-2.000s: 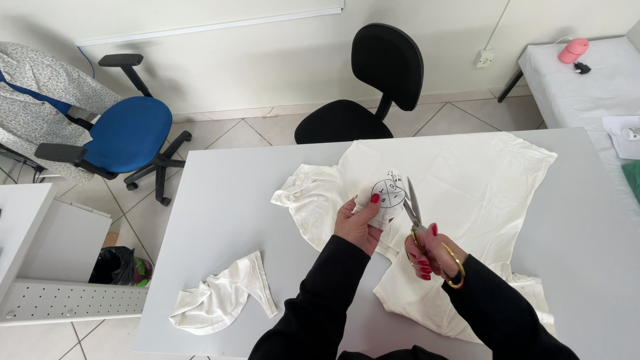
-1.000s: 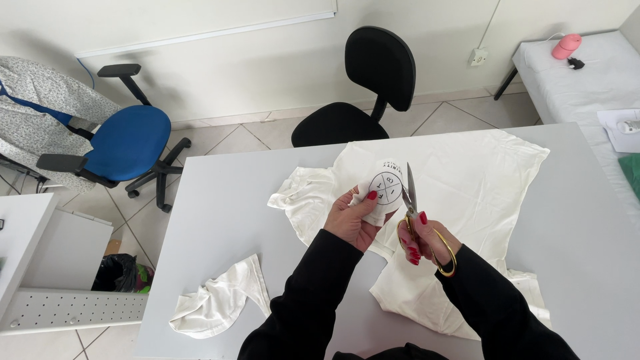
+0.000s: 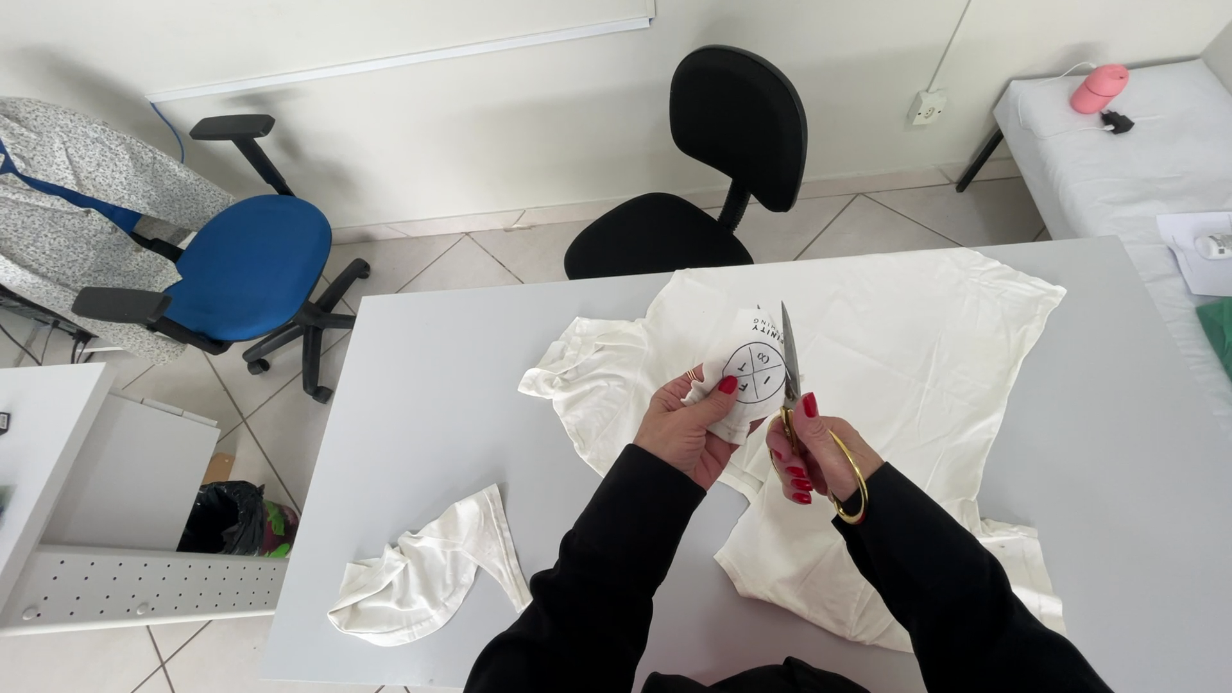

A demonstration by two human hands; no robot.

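My left hand [image 3: 688,423] holds a small white fabric piece [image 3: 741,409] printed with a black circle and writing, the thumb resting over the print. In my right hand [image 3: 818,448] is a pair of gold-handled scissors [image 3: 791,385], its blades pointing up along the right edge of the circle. Underneath both hands, a large white cloth garment [image 3: 895,356] lies spread over the grey table [image 3: 433,404]. A separate crumpled white cloth piece [image 3: 428,577] rests at the table's lower left, touching neither hand.
Beyond the table's far edge stands a black chair [image 3: 664,236]. A blue office chair [image 3: 255,265] and a bin with a black bag [image 3: 226,520] are at the left. At the right, a white-covered surface [image 3: 1145,164] bears a pink object [image 3: 1099,89] and papers.
The printed piece has turned a little in my left hand, and the scissors now point more upright beside the circle. The cloths on the table have not plainly moved.
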